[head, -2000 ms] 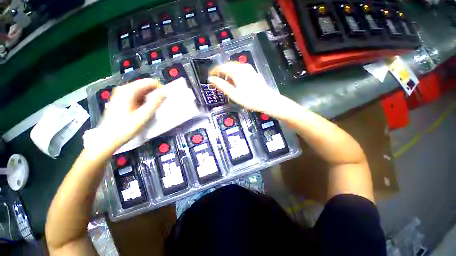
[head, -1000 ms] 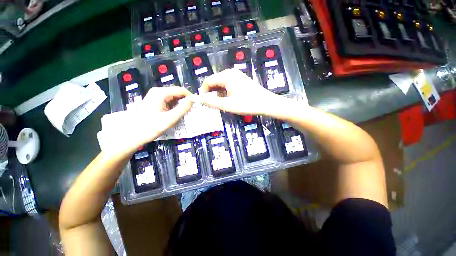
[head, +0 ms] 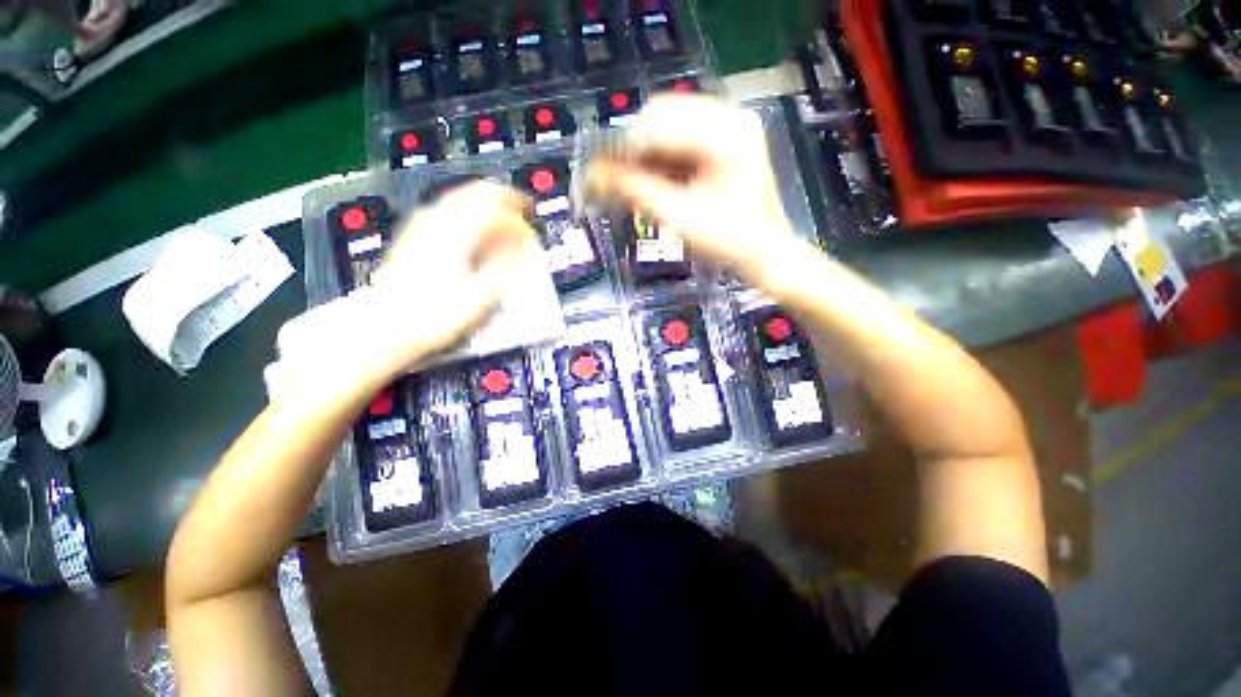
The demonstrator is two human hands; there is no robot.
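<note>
The clear blister tray (head: 544, 515) holds two rows of black devices (head: 595, 409) with red round spots and white labels. My left hand (head: 463, 259) is blurred over the left and middle of the tray and holds a white label sheet (head: 524, 306). My right hand (head: 681, 170) is blurred, raised over the back row right of the middle, fingers bent. Its fingertips are too blurred to tell if a label is between them. A device below it shows white print. The hands are apart.
More clear trays with devices (head: 528, 57) lie behind. Black trays on a red tray (head: 939, 200) are at the right, with a yellow-and-white card (head: 1151, 266) below. A curled label roll (head: 204, 293) is at the left, near a small round grey-white object (head: 71, 398).
Since the last frame my right hand has moved away from my left, up and right over the back row. Earlier the fingertips met. The whole view has shifted compared with two seconds ago.
</note>
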